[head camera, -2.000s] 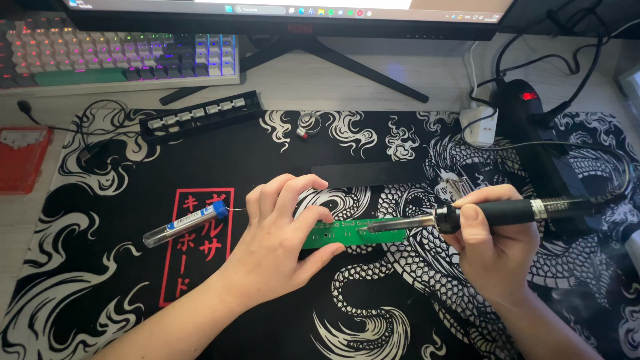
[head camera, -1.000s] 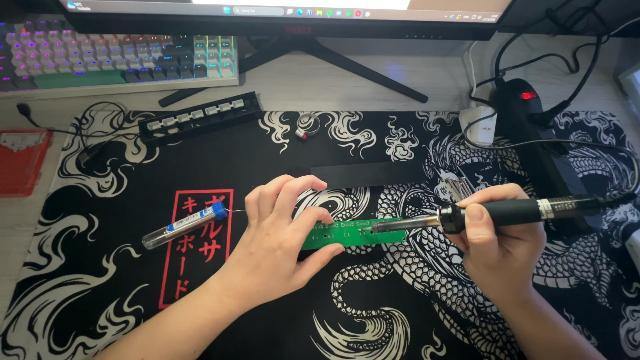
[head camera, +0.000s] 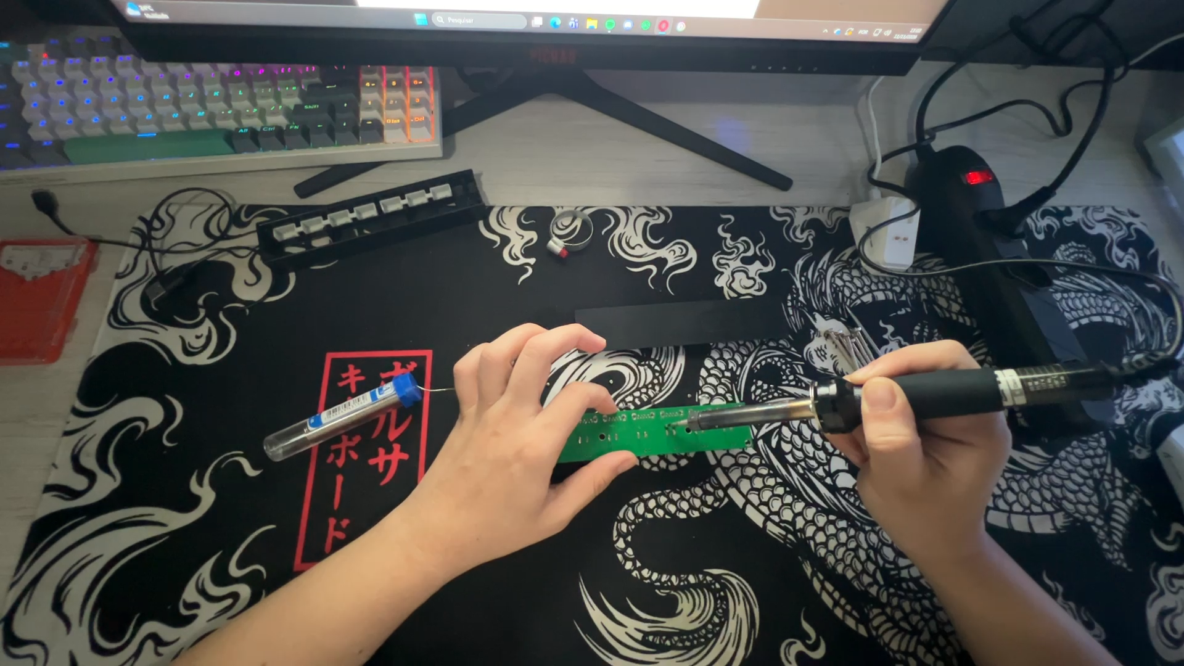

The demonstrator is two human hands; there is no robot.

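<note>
My left hand (head camera: 527, 435) grips the left end of a green circuit board (head camera: 647, 444), its thumb at the near edge and fingers at the far edge. My right hand (head camera: 916, 444) is closed around the black handle of a soldering iron (head camera: 953, 393). The iron points left, and its tip is at the board's face, right of the middle; whether it touches cannot be told. A clear solder tube with a blue cap (head camera: 347, 416) lies left of my left hand, with a thin wire running from the cap toward that hand's fingers.
A patterned desk mat (head camera: 213, 481) lies beneath. Behind are a black strip case with pale switches (head camera: 370, 220), a small ring-shaped item (head camera: 570, 233), a flat black strip (head camera: 680, 322), a keyboard (head camera: 222, 111) and a monitor stand (head camera: 564, 88). A power strip (head camera: 1008, 277) and cables stand at right.
The soldering iron's tip has shifted slightly along the board, with my right hand moving a little. My left hand stays on the board in much the same place.
</note>
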